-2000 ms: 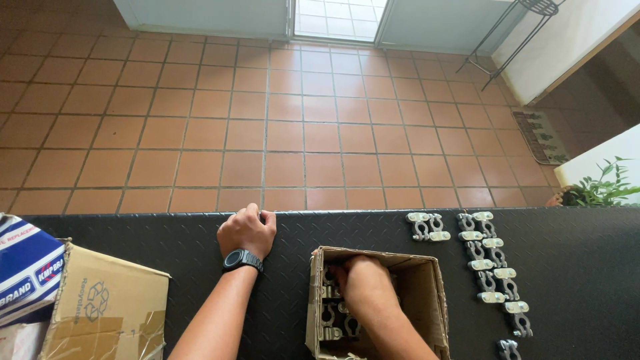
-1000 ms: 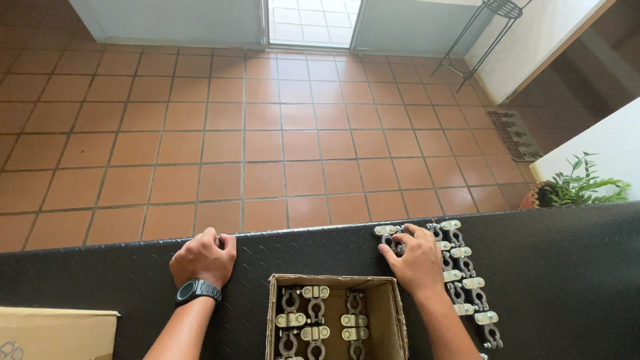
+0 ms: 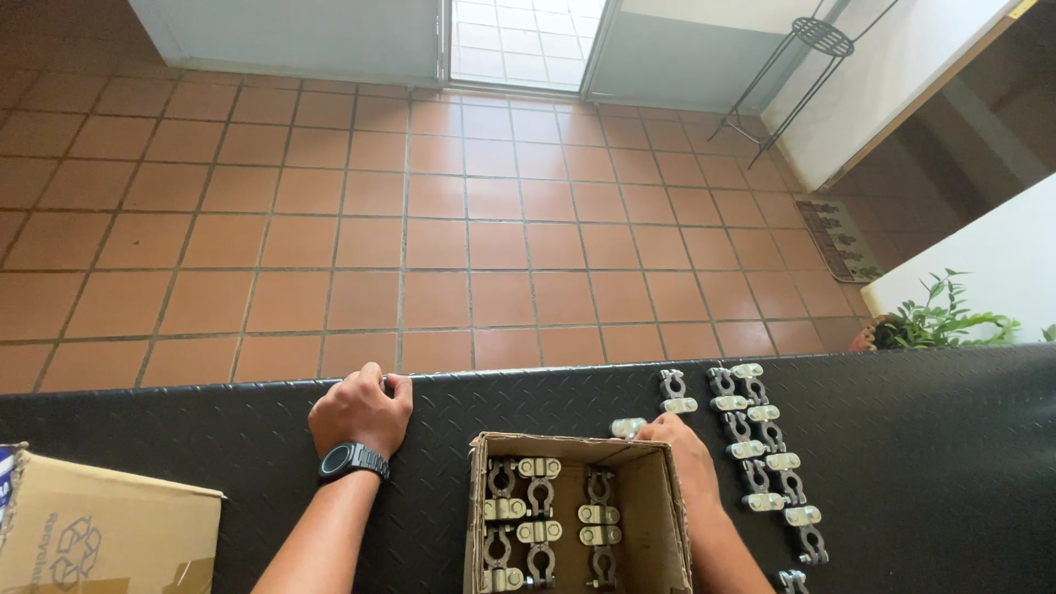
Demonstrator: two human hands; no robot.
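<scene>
My left hand [image 3: 360, 412], with a black watch [image 3: 355, 462] at the wrist, rests loosely curled at the far edge of the black table, holding nothing visible. My right hand [image 3: 672, 450] is just beyond the right rim of an open cardboard box [image 3: 577, 445], its fingers on a metal battery terminal clamp [image 3: 629, 427]. Inside the box, several similar clamps [image 3: 539, 483] lie in columns. One clamp [image 3: 674, 392] lies alone beyond my right hand. To its right, more clamps [image 3: 747, 450] form two staggered columns, and another [image 3: 794, 582] shows at the bottom edge.
A larger cardboard box [image 3: 124, 520] stands at the left of the black textured table [image 3: 932, 462]. Beyond the table's far edge are a tiled floor [image 3: 437, 247], a potted plant [image 3: 932, 318], a floor mat [image 3: 841, 239] and a metal stand [image 3: 784, 74].
My right hand, inside the box two seconds ago, moved out to the clamps beyond it, and is now back near the box rim with a clamp. My left hand stays at the table edge.
</scene>
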